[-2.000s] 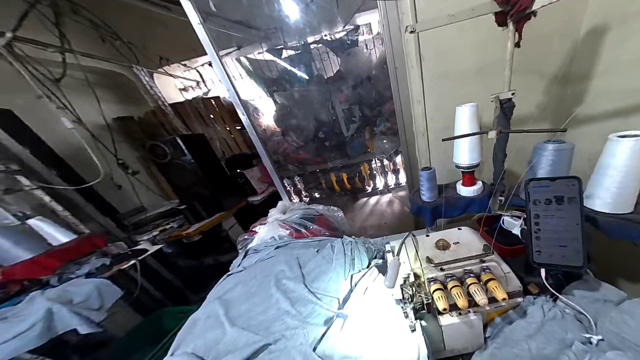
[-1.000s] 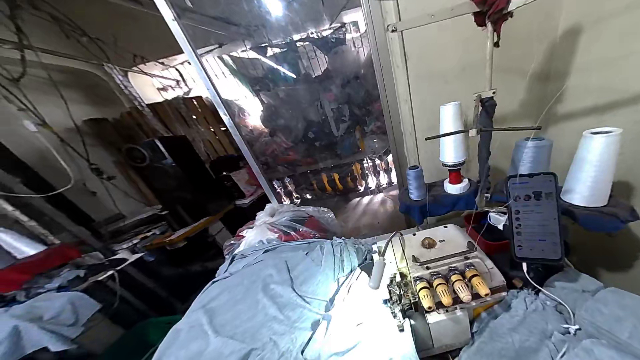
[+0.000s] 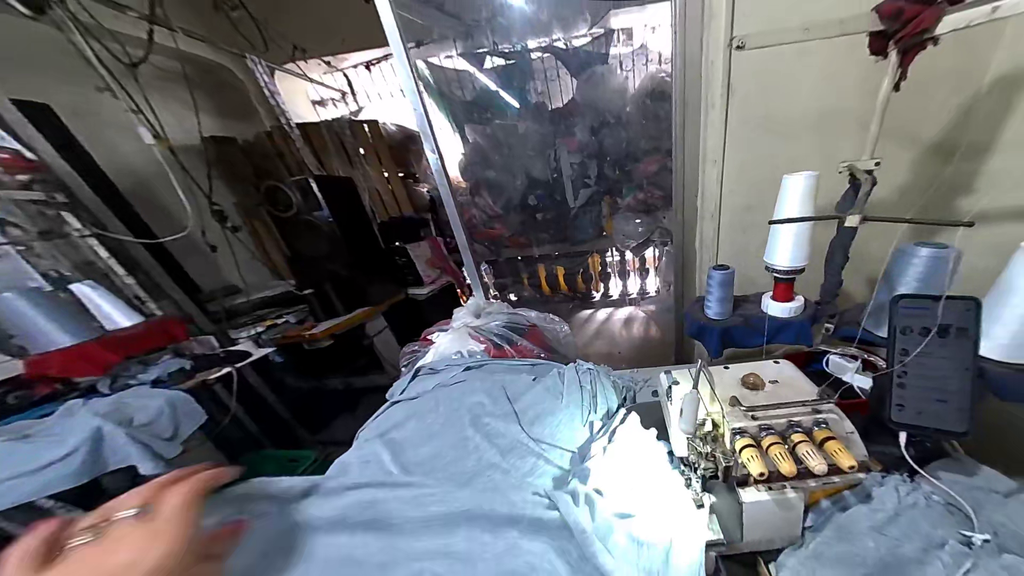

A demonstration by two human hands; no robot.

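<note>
At the lower left, my left hand [image 3: 140, 524], wearing rings, is at the left end of a large light blue-grey cloth [image 3: 456, 456]. Its blurred fingertips meet the cloth's edge, but whether they pinch it cannot be told. My right hand is out of view. The cloth spreads across the middle and reaches the overlock sewing machine [image 3: 772, 384] on the right. A bright light falls on the cloth beside the machine's needle area [image 3: 704, 456]. Several yellowish tension dials [image 3: 792, 450] line the machine's front.
Thread cones [image 3: 792, 228] stand behind the machine, with a phone [image 3: 934, 364] upright at its right. More blue-grey cloth [image 3: 904, 520] lies below the phone. A clear plastic bag [image 3: 496, 332] sits behind the main cloth. At far left are a draped cloth [image 3: 100, 432] and a green container [image 3: 280, 462].
My left hand has come into view at the lower left. The main cloth now stretches farther left, to that hand. The machine stays in place.
</note>
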